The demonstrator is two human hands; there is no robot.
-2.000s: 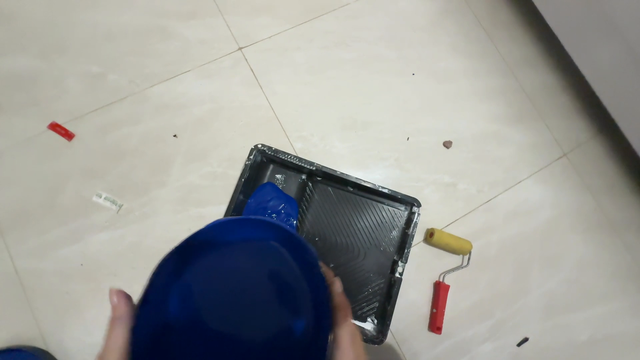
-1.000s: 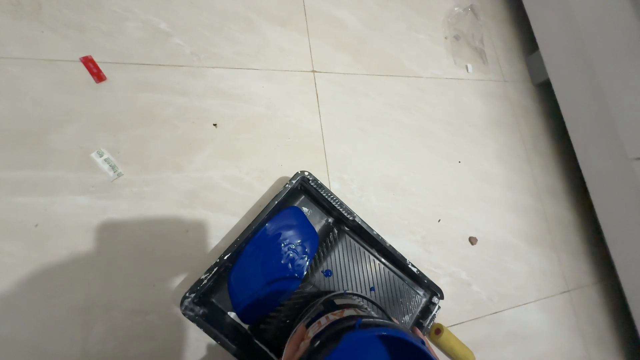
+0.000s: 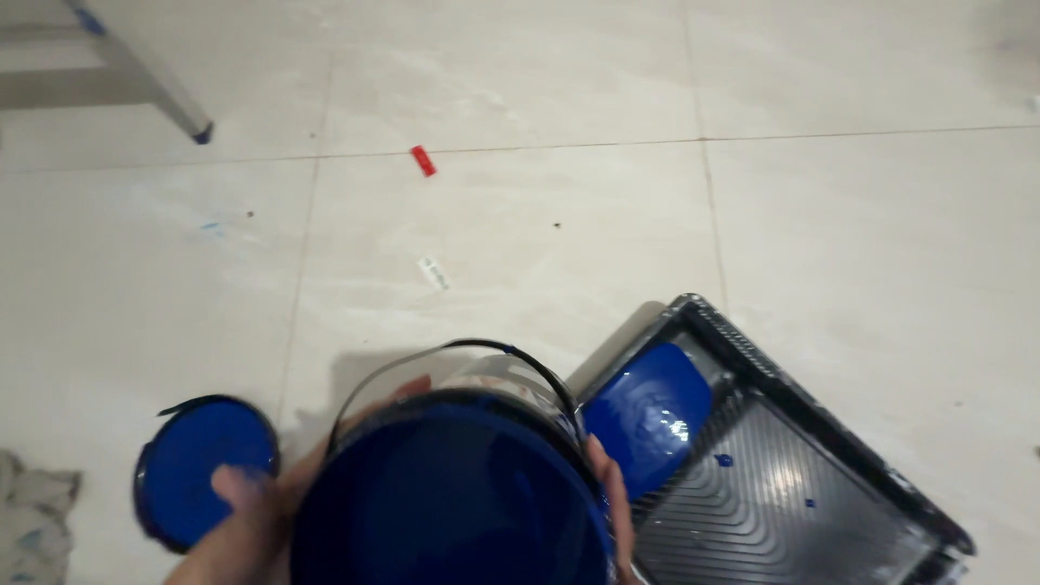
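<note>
A paint bucket (image 3: 455, 496) with blue paint inside and a wire handle fills the lower middle of the view. My left hand (image 3: 260, 512) holds its left side, the thumb raised and blurred. Only fingers of my right hand (image 3: 613, 504) show, against the bucket's right side. To the right lies a black paint tray (image 3: 780, 487), its well holding a pool of blue paint (image 3: 650, 414) and its ribbed slope bearing small blue drops. The blue-coated bucket lid (image 3: 195, 463) lies on the floor beyond my left hand.
A ladder leg (image 3: 154, 89) with a blue foot stands at the upper left. A paint-marked cloth (image 3: 32, 520) lies at the lower left. A red scrap (image 3: 423, 161) and a white printed label (image 3: 433, 273) lie on the tiled floor.
The pool of blue paint in the tray has grown since the oldest frame. The bucket has moved from over the tray to its left. The view has shifted left, bringing in the lid and ladder leg.
</note>
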